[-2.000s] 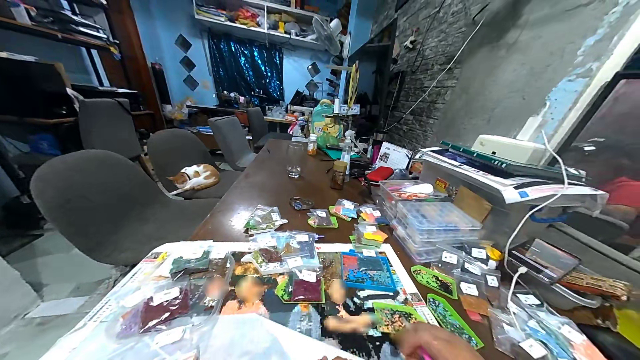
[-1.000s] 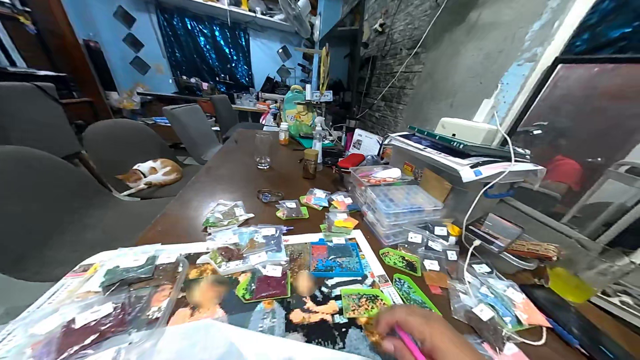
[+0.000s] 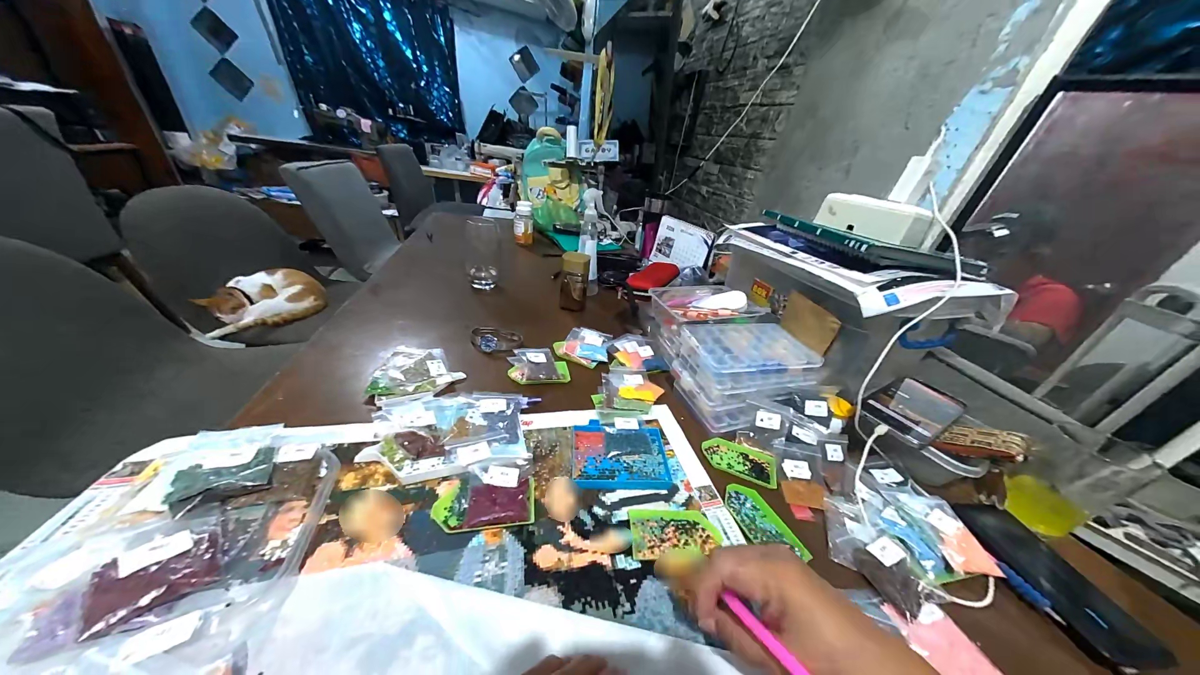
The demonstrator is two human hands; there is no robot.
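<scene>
A diamond painting canvas [image 3: 553,553] lies on the brown table, its lower part under a white cover sheet [image 3: 403,619]. My right hand [image 3: 778,600] is shut on a pink pen [image 3: 764,633], at the canvas's lower right beside a green tray [image 3: 673,534] of mixed beads. Only the fingertips of my left hand [image 3: 572,666] show at the bottom edge, by the sheet; whether they hold it is hidden. A blue tray [image 3: 621,457] and bags of beads, one dark red [image 3: 497,502], rest on the canvas. More green trays [image 3: 764,520] lie to its right.
Stacked clear plastic boxes [image 3: 741,361] stand at the right, near labelled bead bags and a black phone-like object [image 3: 1059,581]. Farther back are a drinking glass [image 3: 482,253], a brown jar [image 3: 574,281] and a wristwatch [image 3: 495,339]. A cat [image 3: 272,300] lies on a chair at left.
The view has swung to the right and closer. My right hand, low at the frame's edge two seconds ago, shows more fully with the pink pen. My left fingertips have come into view.
</scene>
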